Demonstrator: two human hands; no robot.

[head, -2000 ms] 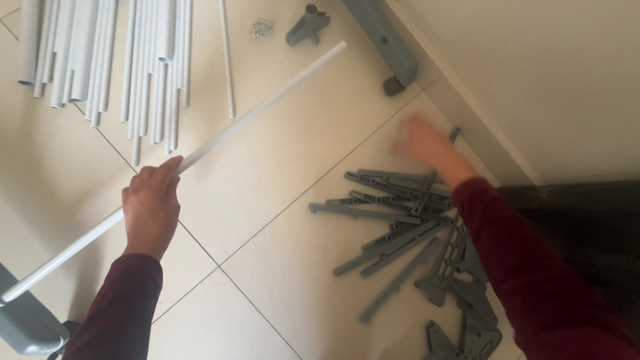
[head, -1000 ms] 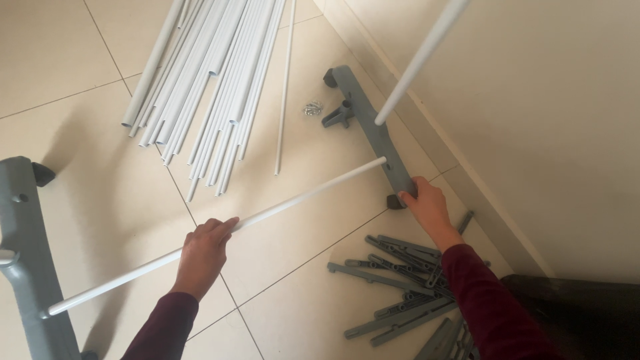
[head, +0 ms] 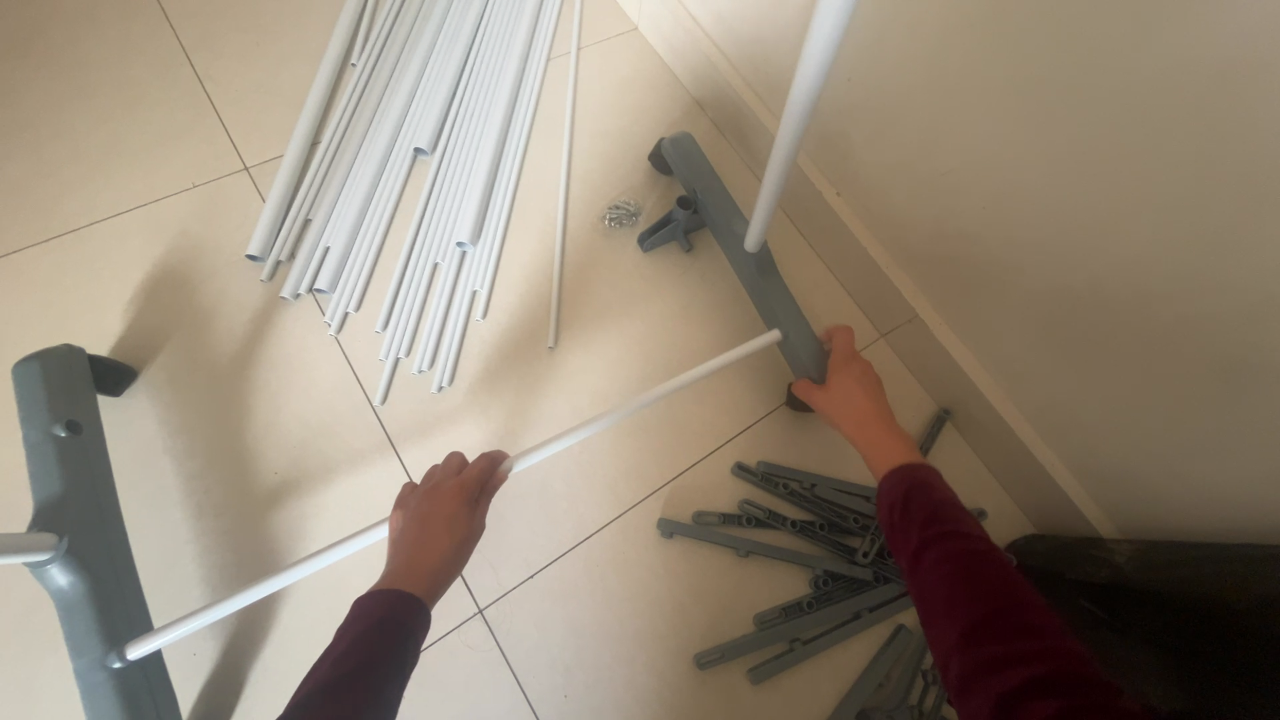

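Note:
A white metal tube runs slantwise between two grey plastic base feet, with my left hand closed around its middle. Its lower left end meets the near foot; the other end is at the side of the far foot, though whether it sits in a hole cannot be told. My right hand grips the lower end of that far foot, by its dark caster. From the far foot rises a thicker white tube. Another white tube joins the near foot at the left edge.
Many loose white tubes lie on the tiled floor at the top, one thin tube apart from them. Small metal screws and a grey plastic bracket lie beside the far foot. Grey plastic arms are piled below my right hand. A wall stands right.
Two seconds ago my right hand was over the pile of grey arms; now it holds the far foot. The tube in my left hand now reaches that foot. The view has shifted.

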